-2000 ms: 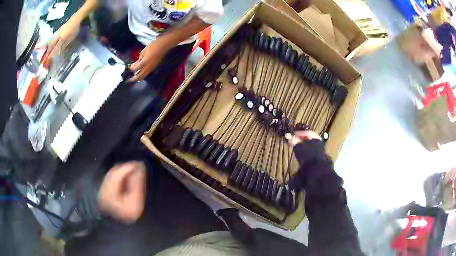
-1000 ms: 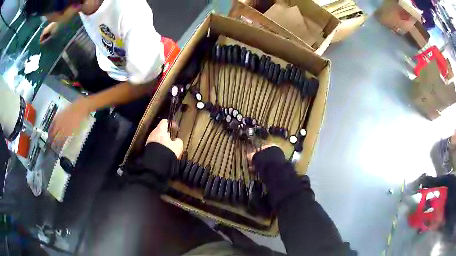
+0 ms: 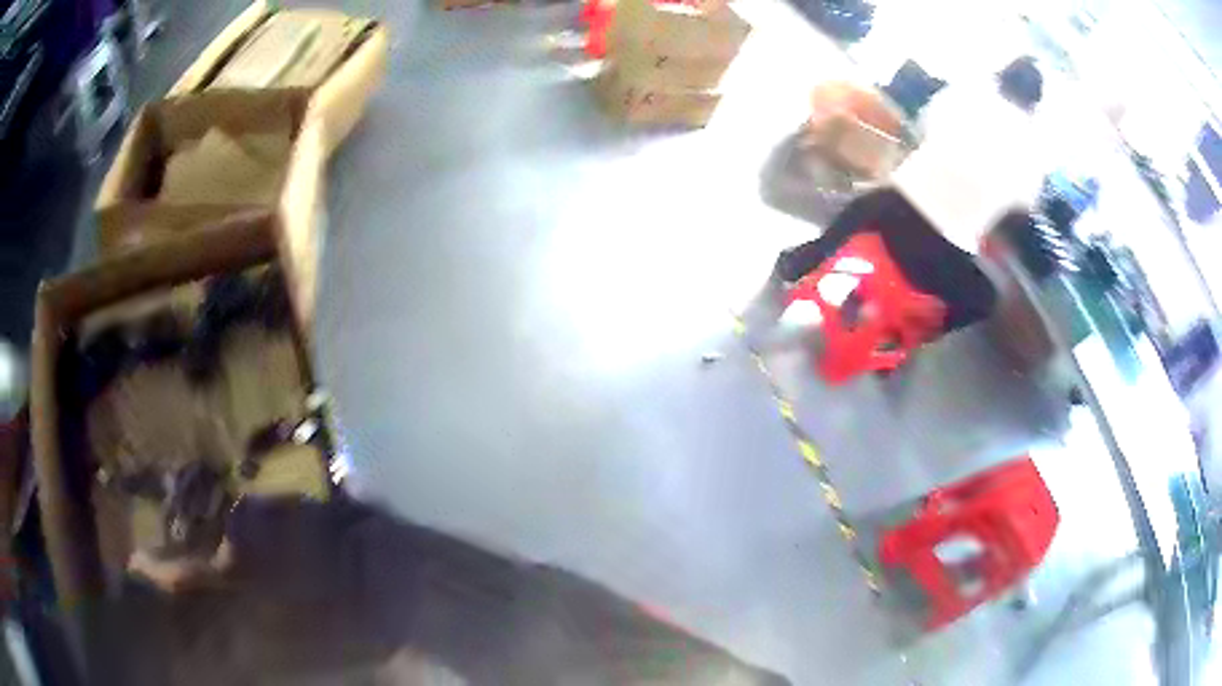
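Observation:
The open carton [image 3: 306,241] stands at the far left, blurred by motion. Inside it are rows of black grips [image 3: 248,302] and thin stems, with a dark cluster of tool heads [image 3: 181,489] in the middle and small pale discs [image 3: 311,416] by its right wall. My right hand [image 3: 181,570] is in the carton just below the dark cluster, small and blurred, with its dark sleeve coming from the lower right. Whether its fingers hold any tool cannot be made out. My left hand is not in view.
More open cartons [image 3: 127,168] stand behind this one. Grey floor [image 3: 469,335] lies to its right, with a yellow-black floor line [image 3: 811,456]. Two red stools [image 3: 978,536] stand at the right, the farther one with dark cloth over it. Closed cartons [image 3: 670,60] are at the top.
The view has swung right, so the carton is now at the far left and the coworker and fixture are out of the picture. My left hand has left the view.

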